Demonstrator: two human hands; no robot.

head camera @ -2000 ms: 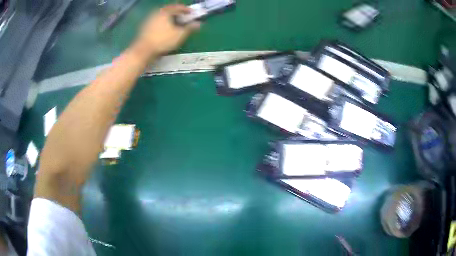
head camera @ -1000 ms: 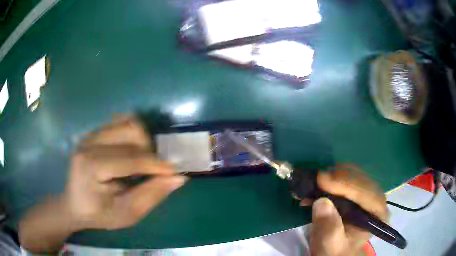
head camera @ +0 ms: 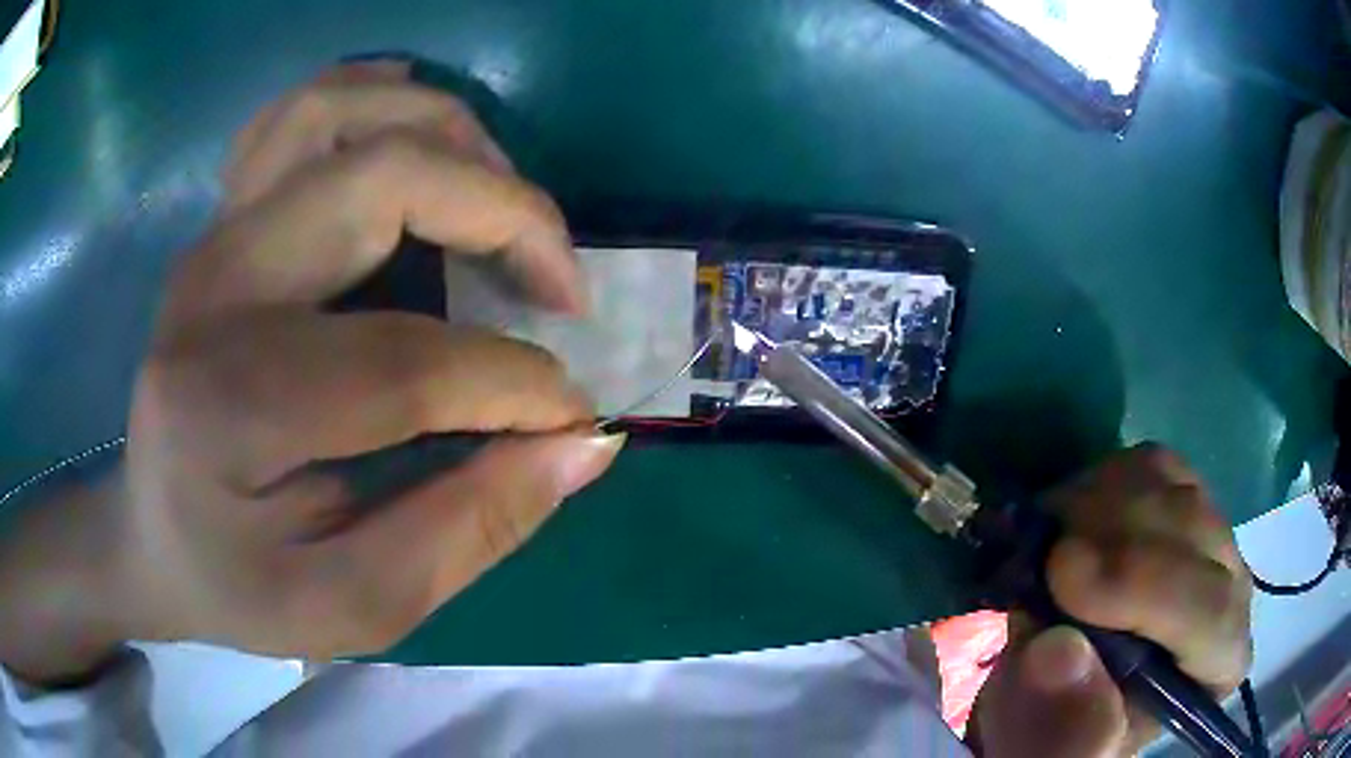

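A black phone housing (head camera: 830, 234) lies flat on the green mat. It holds a pale-backed LCD module (head camera: 645, 319) in its left half and a blue and silver circuit board (head camera: 852, 333) in its right half. An orange flex cable (head camera: 710, 296) lies between them. My left hand (head camera: 371, 370) pinches a thin solder wire (head camera: 662, 391) whose end reaches the flex area. My right hand (head camera: 1133, 592) holds the soldering iron (head camera: 852, 422) by its black handle. Its tip is at the board's left edge beside the flex. A red lead wire (head camera: 674, 424) runs along the housing's lower edge.
Another phone unit (head camera: 1074, 52) lies at the top right. The round tip cleaner (head camera: 1319, 237) is cut off at the right edge. A pale LCD module (head camera: 18, 59) shows at the top left corner. The wearer's light clothing is along the bottom; a black cord is at the right.
The view has moved closer to the housing. My left hand now holds solder wire near the flex, and the iron tip has moved from over the board to its flex edge.
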